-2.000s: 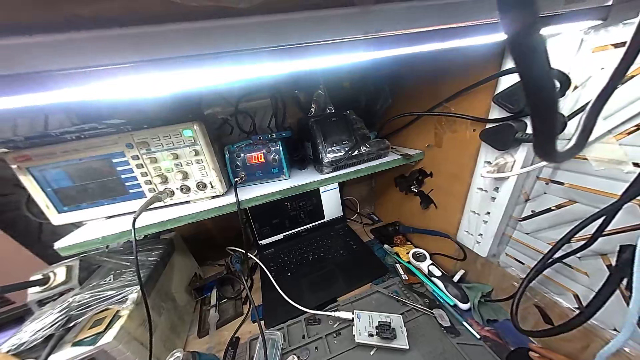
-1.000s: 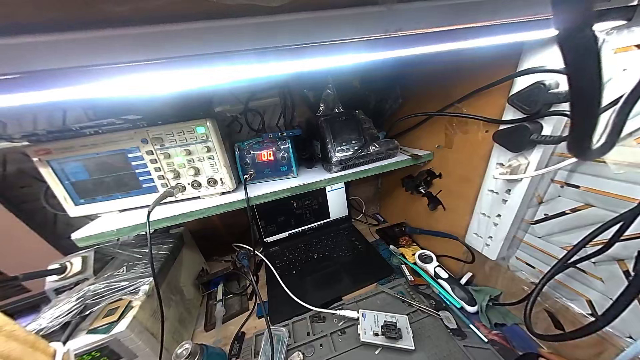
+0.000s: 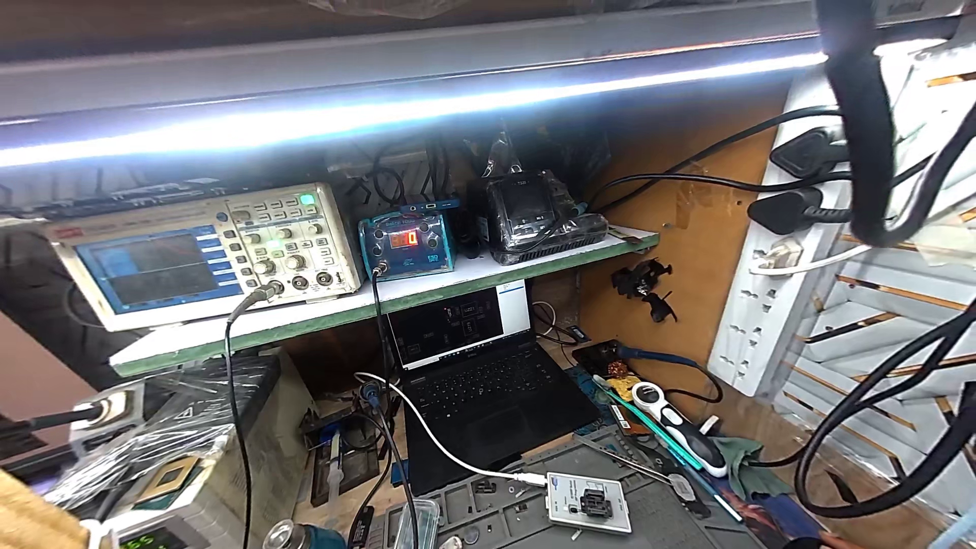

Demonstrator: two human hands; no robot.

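My left hand is out of view. At the bottom right edge a small skin-toned patch [image 3: 836, 540] shows beside a dark rounded thing; whether it is part of my right hand is unclear. Above and left of it, a white programmer box with a black chip socket [image 3: 589, 503] lies on a grey work mat [image 3: 656, 515], a white cable plugged into its left side. An open black laptop [image 3: 488, 404] stands behind, its screen lit. Right of the laptop lie a white-and-black handled tool with a ring head [image 3: 679, 427], green tweezers [image 3: 648, 418] and a metal tool [image 3: 621, 457].
A green-edged shelf [image 3: 381, 305] spans above the laptop, carrying an oscilloscope [image 3: 206, 252], a blue device with a red readout [image 3: 406, 242] and a plastic-wrapped black machine [image 3: 526, 213]. Black cables [image 3: 846, 412] loop at right. A plastic-covered instrument [image 3: 198, 450] and a can [image 3: 286, 534] stand lower left.
The view has turned slightly left. A pale yellowish edge has come into view at the lower left. The laptop, programmer box and tools keep their places relative to one another.
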